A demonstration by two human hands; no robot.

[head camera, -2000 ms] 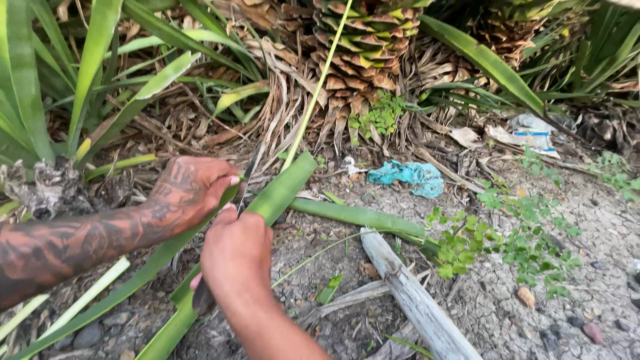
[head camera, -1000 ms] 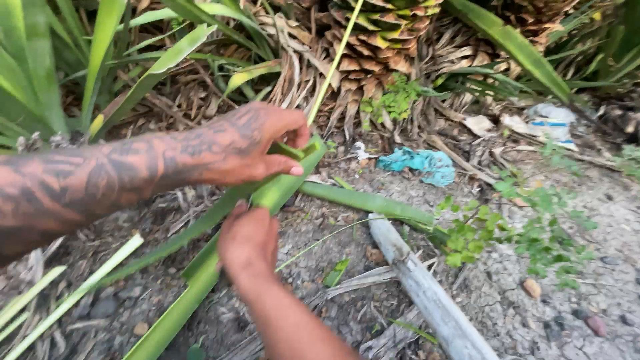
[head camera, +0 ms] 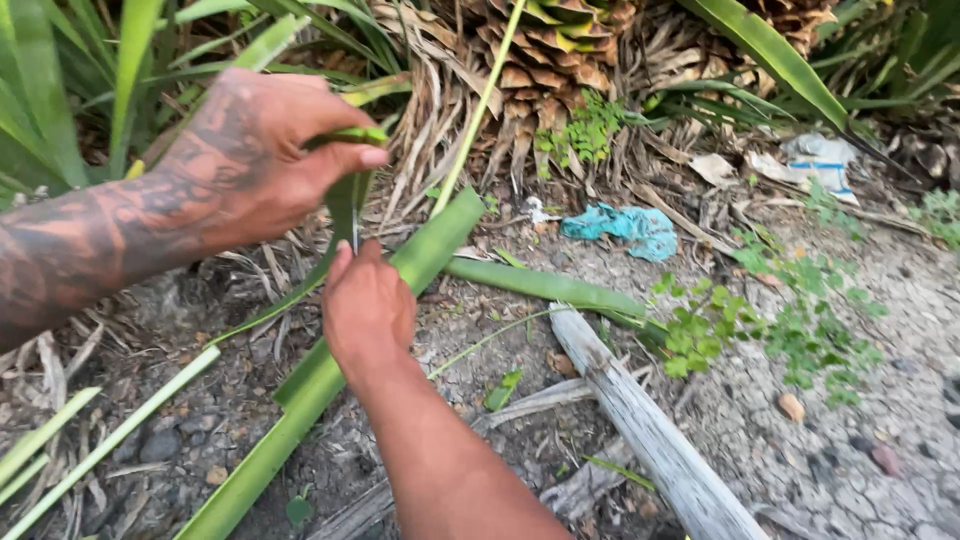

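Observation:
My left hand (head camera: 292,142), on a tattooed arm, pinches the upper end of a long green leaf strip (head camera: 346,206) between thumb and fingers. Just below it, my right hand (head camera: 371,300) is closed on a knife, whose thin blade (head camera: 355,227) shows upright against the strip; its handle is hidden in the fist. Under and beside my right hand a broad green leaf (head camera: 442,236) runs diagonally down to the lower left. Another cut leaf (head camera: 551,286) lies on the soil to the right.
A weathered wooden pole (head camera: 652,427) lies at the lower right. Behind stand a scaly plant trunk (head camera: 555,52) and long spiky leaves (head camera: 45,90). A teal crumpled rag or plastic (head camera: 622,229) and white litter (head camera: 821,161) lie on the ground. Pale strips (head camera: 120,435) are at the lower left.
My left hand has moved up and left from the broad leaf, raising the end of a strip. The knife blade, seen two seconds ago, shows again between the hands.

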